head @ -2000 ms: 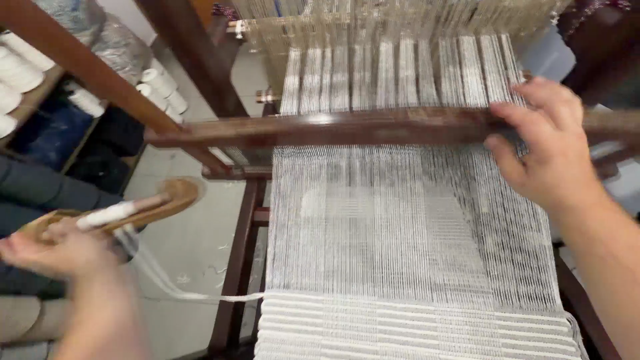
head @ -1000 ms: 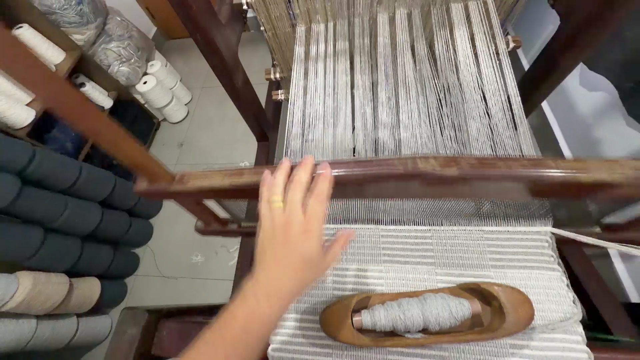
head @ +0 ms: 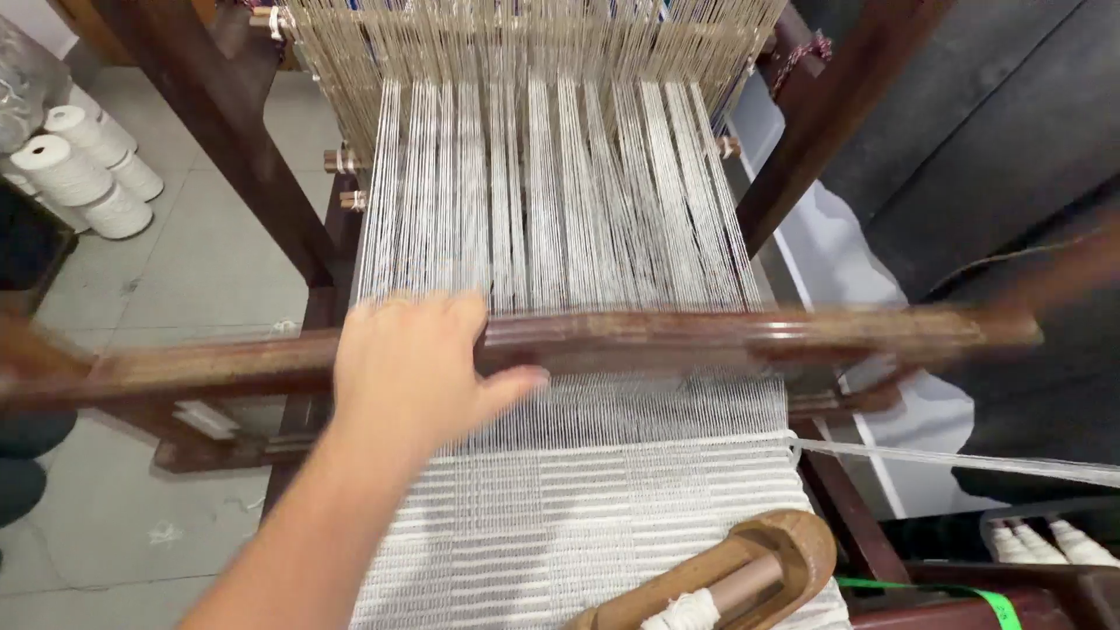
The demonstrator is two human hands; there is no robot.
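Observation:
My left hand (head: 411,363) is wrapped over the dark wooden beater bar (head: 630,343) of a loom, left of the middle, with the thumb on the near side; both look blurred. My right hand is out of view. Beyond the bar stretch pale warp threads (head: 542,201). Below it lies woven cloth with white and grey bands (head: 525,507). A wooden boat shuttle (head: 809,547) with whitish yarn on its bobbin rests tilted on the cloth at the bottom, partly cut off by the frame. White weft yarn (head: 954,459) runs from the cloth's right edge out to the right.
Heddles (head: 525,44) hang across the top. Dark loom posts (head: 214,140) rise on both sides. White yarn cones (head: 66,171) stand at the left, others (head: 1041,542) at lower right. A green tape (head: 997,604) hangs by the front beam.
Two seconds ago my left hand held a shuttle at the left and my right hand was on the beater. My left hand has since gone to the beater; my right hand has left the view.

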